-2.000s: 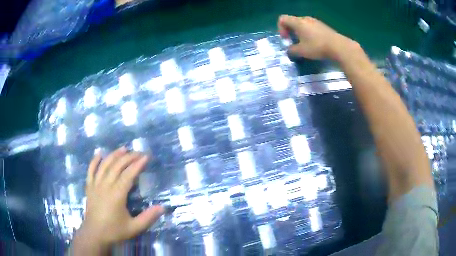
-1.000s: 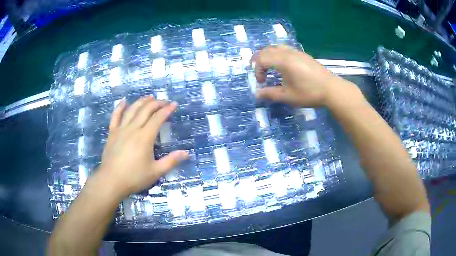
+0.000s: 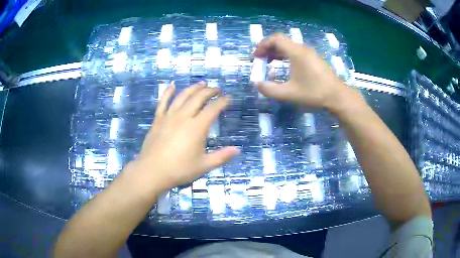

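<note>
A large clear blister tray (image 3: 237,108) lies in front of me, with rows of white blocks in its pockets. My right hand (image 3: 307,75) is over the tray's upper middle, thumb and fingers around a white block (image 3: 259,69); whether the block is lifted or still in its pocket is unclear. My left hand (image 3: 184,136) is spread over the tray's left middle, fingers apart, holding nothing; it hides some pockets beneath it.
A green conveyor belt (image 3: 65,38) runs behind the tray, with a silver rail (image 3: 50,74) along it. A black work surface (image 3: 35,131) lies under the tray. Stacked clear trays (image 3: 441,136) stand at the right. A loose white part (image 3: 421,52) is on the belt.
The tray appears further right in view than a second ago. My left hand has shifted right with it. My right hand now has its fingertips around a white block.
</note>
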